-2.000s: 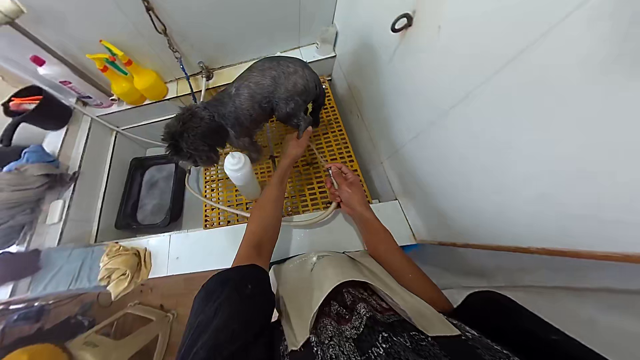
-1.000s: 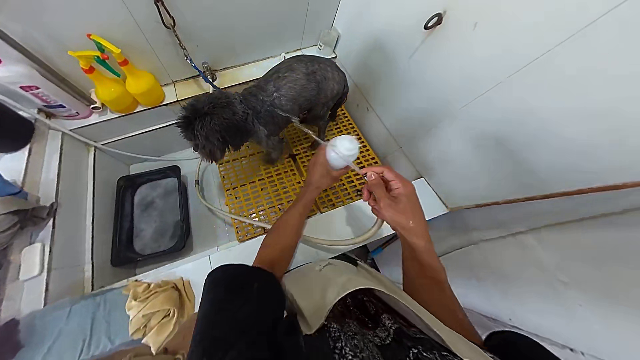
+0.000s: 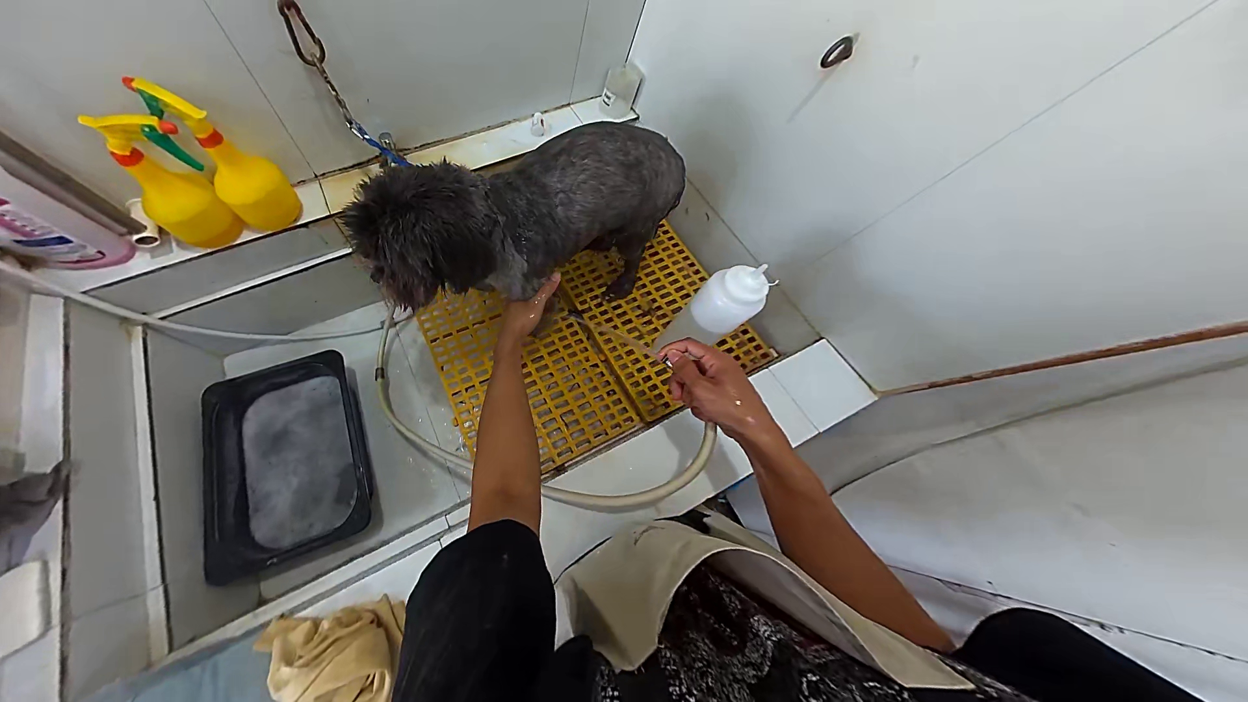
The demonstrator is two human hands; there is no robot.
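A wet dark grey dog (image 3: 585,180) stands on yellow plastic grating (image 3: 575,390), its head to the left. My left hand (image 3: 529,310) touches the dog's front leg or lower chest, the fingers partly hidden by fur. My right hand (image 3: 710,382) is shut on the end of a beige hose (image 3: 673,485), from which water sprays toward the dog's front legs. The hose loops down and round to the left. A white squeeze bottle (image 3: 726,302) stands on the grating just beyond my right hand.
Two yellow spray bottles (image 3: 255,190) and a large bottle (image 3: 58,219) stand on the ledge at the left. A black tray (image 3: 363,468) of foamy liquid lies in the basin. A chain (image 3: 336,97) with a blue leash hangs behind the dog. A tan cloth (image 3: 336,651) lies at the near edge.
My left hand has let go of the white bottle, which it held one second ago, and moved left to the dog. The bottle now stands at the right. The dog's head has turned somewhat.
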